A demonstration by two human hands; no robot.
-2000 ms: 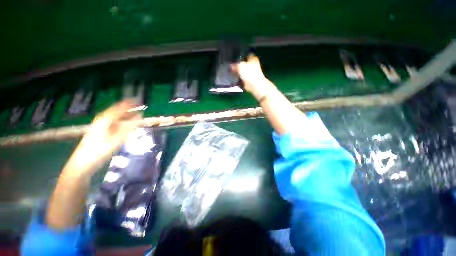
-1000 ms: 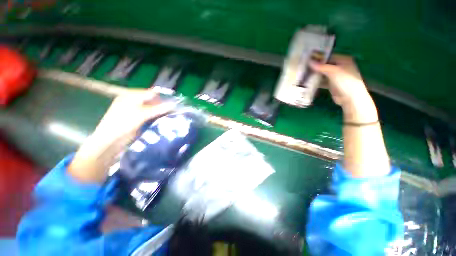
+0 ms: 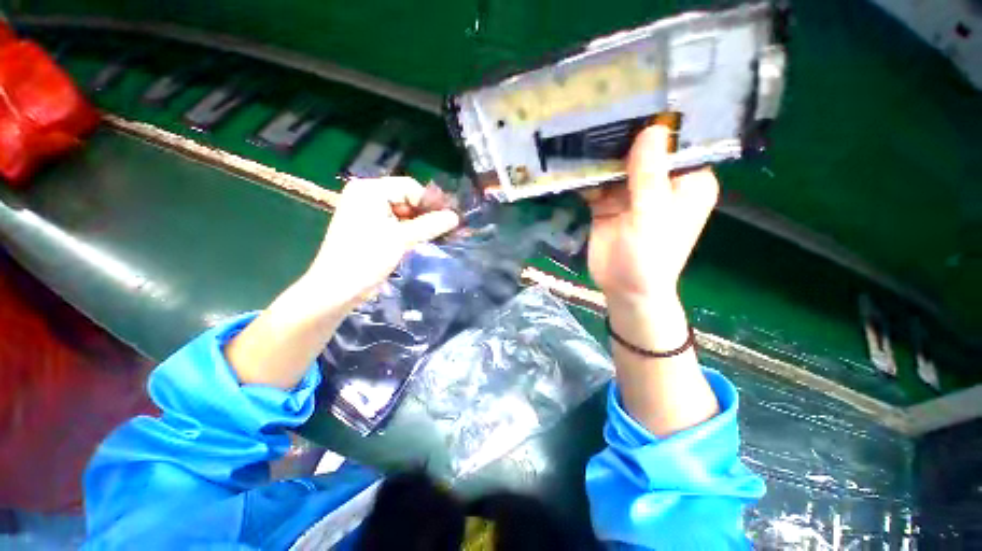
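Observation:
My right hand [image 3: 651, 221] holds a phone frame assembly [image 3: 614, 102] raised over the belt, thumb on its back near an orange strip and a black rectangle. The back is silvery white with a yellowish area. My left hand [image 3: 382, 231] pinches the edge of a thin, smoky anti-static bag [image 3: 490, 264] between thumb and fingers. The bag hangs just below the frame's left end. A glossy stack of anti-static bags [image 3: 372, 361] lies under and beside it on the ledge. A crumpled clear plastic bag [image 3: 517, 377] lies to the right of the stack.
Several dark-bordered units [image 3: 285, 131] lie along the green belt at the left. Pale bare units [image 3: 878, 336] lie at the right. A worn pale edge strip [image 3: 242, 172] divides belt and ledge. A red sack [image 3: 43, 108] sits far left. Clear blister trays [image 3: 808, 452] are at lower right.
My right hand has brought the frame closer to the camera and turned it nearly sideways. My left hand has moved from the top of the stack and now holds up a single bag.

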